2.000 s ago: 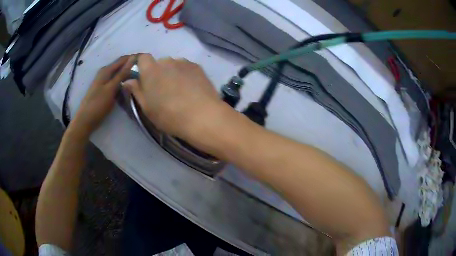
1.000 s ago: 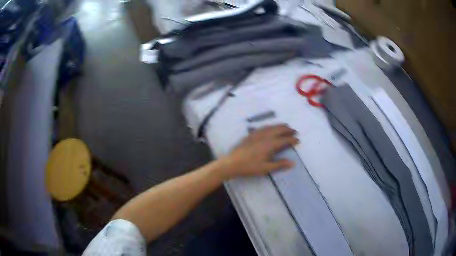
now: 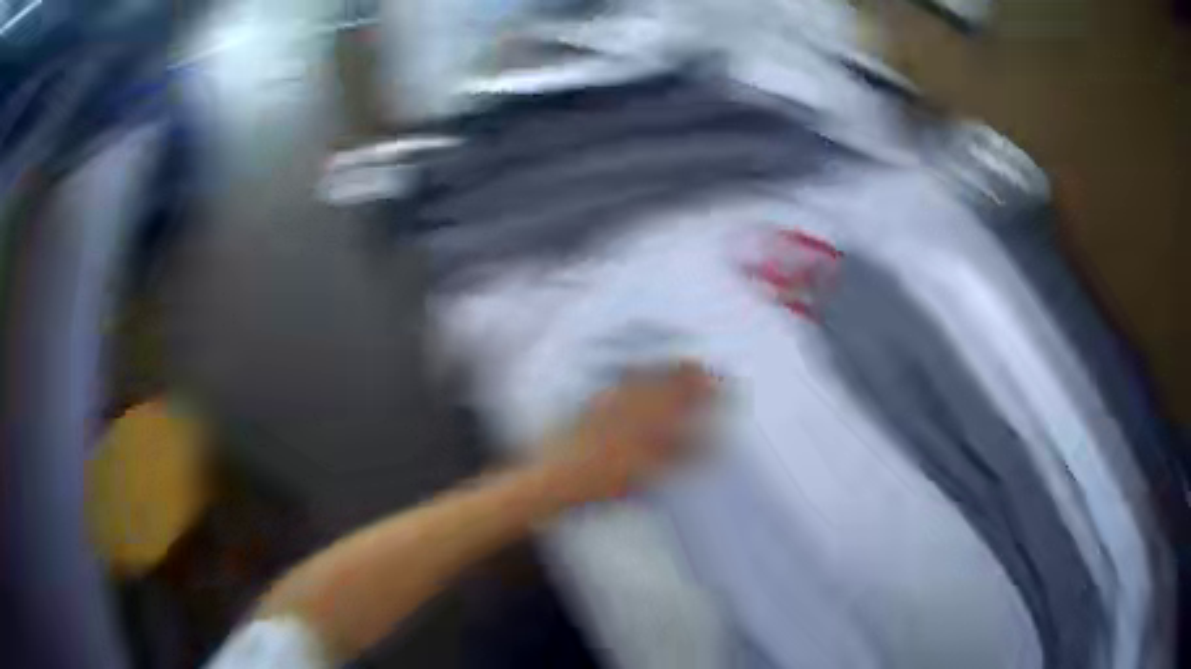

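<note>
The view is strongly blurred. My left hand (image 3: 640, 425) lies over the upper end of a pale lilac-grey strip (image 3: 751, 555) on the white pressing table (image 3: 627, 555). The fingers are too smeared to tell whether they grip it. A small dark fabric strip (image 3: 640, 336) shows faintly just beyond the hand. My right hand and the iron are not in view.
Red-handled scissors (image 3: 797, 272) lie at the top of the grey stack (image 3: 934, 392), with white strips (image 3: 1045, 392) behind it. Dark folded garment pieces (image 3: 614, 157) cover the far end. A white roll (image 3: 999, 163) is back right, a yellow round stool (image 3: 150, 484) at left.
The view has swung left since two seconds ago; my right hand and the iron have left it. In the last second, the picture has blurred and my left hand appears slightly further left.
</note>
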